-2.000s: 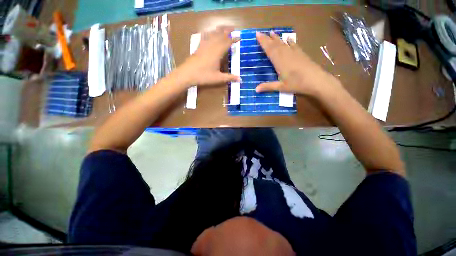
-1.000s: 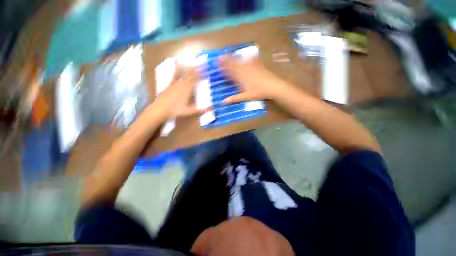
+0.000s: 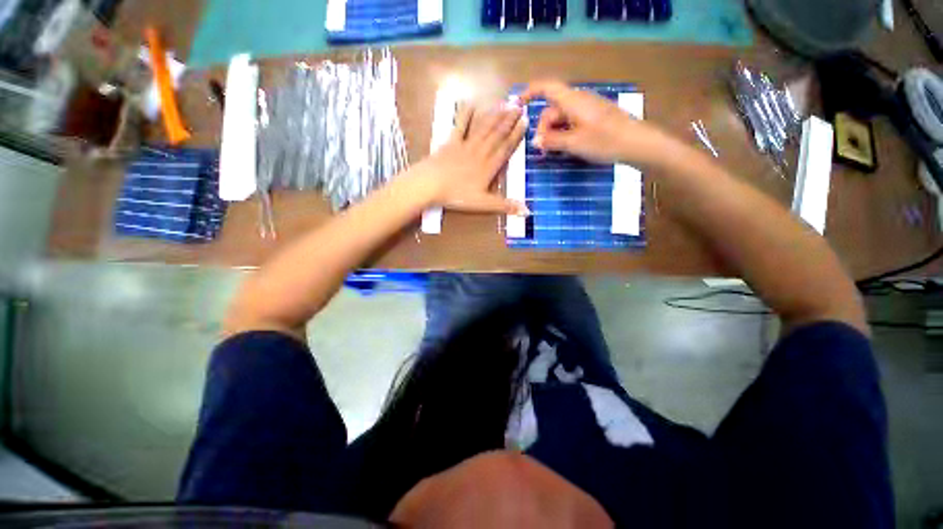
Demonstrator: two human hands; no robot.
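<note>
A blue solar cell array [image 3: 571, 196] with pale lines lies on the brown bench in front of me. A white strip [image 3: 628, 191] lies along its right side and another white strip [image 3: 516, 184] along its left side. My left hand [image 3: 478, 160] lies flat with fingers spread, its fingertips and thumb on the left white strip. My right hand [image 3: 584, 124] is over the array's upper part, index finger reaching to the top left corner, other fingers curled. Whether it pinches anything is too small to tell. A loose white strip [image 3: 434, 219] lies partly under my left hand.
Silver tabbing ribbons [image 3: 331, 129], a white strip [image 3: 239, 129], an orange stick [image 3: 165, 88] and stacked cells [image 3: 165, 194] lie left. Short ribbon pieces [image 3: 767, 114], a white strip [image 3: 814, 174] and a sponge stand [image 3: 854, 141] lie right. Cells lie on the green mat [image 3: 703, 23] behind.
The view has shifted. My right hand has moved from spread over the array to its top left corner, with fingers curled. My left hand stays at the left white strip.
</note>
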